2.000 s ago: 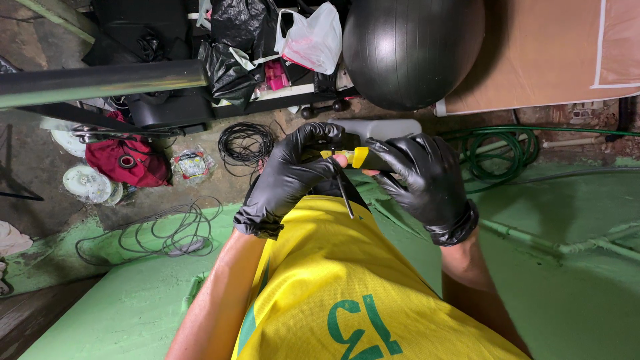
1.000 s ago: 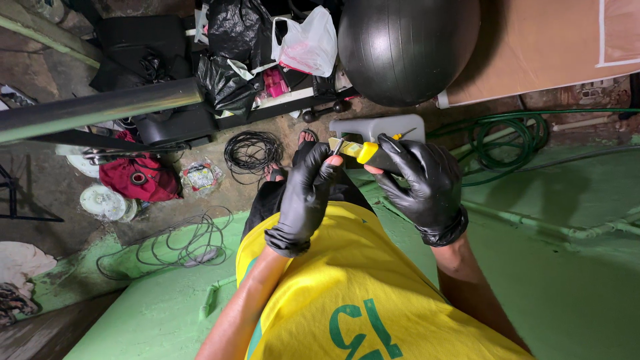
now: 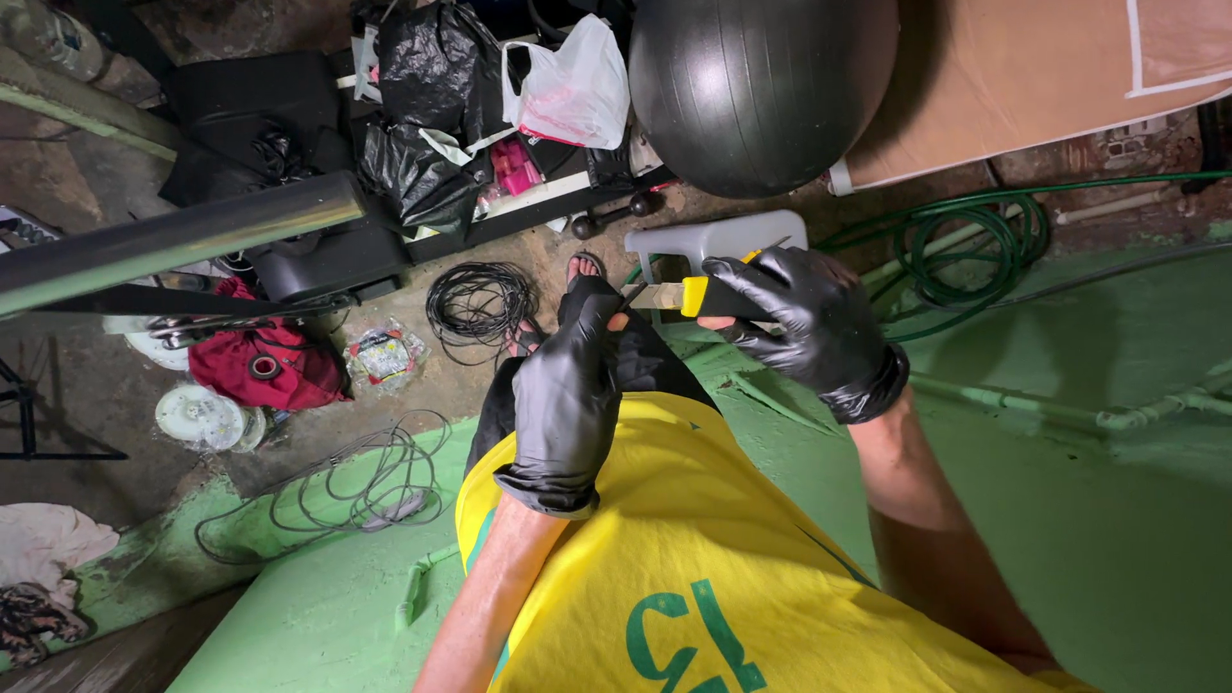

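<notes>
My right hand (image 3: 804,313), in a black glove with a bared fingertip, grips a yellow-and-black utility knife (image 3: 700,296). Its wide blade points left and meets the end of a thin dark cable (image 3: 633,294). That cable is pinched between the thumb and fingers of my gloved left hand (image 3: 568,404), which mostly hides it. Behind the right hand's fingers a second yellow-handled tool (image 3: 753,255) shows in part; its kind cannot be made out. Both hands are in front of my yellow shirt, close together.
A grey plastic stool (image 3: 717,236) stands beyond the hands. Coiled black cable (image 3: 481,303), a red bag (image 3: 274,361) and a dumbbell (image 3: 616,217) lie on the floor. A big black exercise ball (image 3: 760,87) is at the top, a green hose (image 3: 972,250) at right, a metal bar (image 3: 183,236) at left.
Two seconds ago the hands were nearer each other, with the knife between them. The blade has since come into plain sight, pointing at the left hand's fingers.
</notes>
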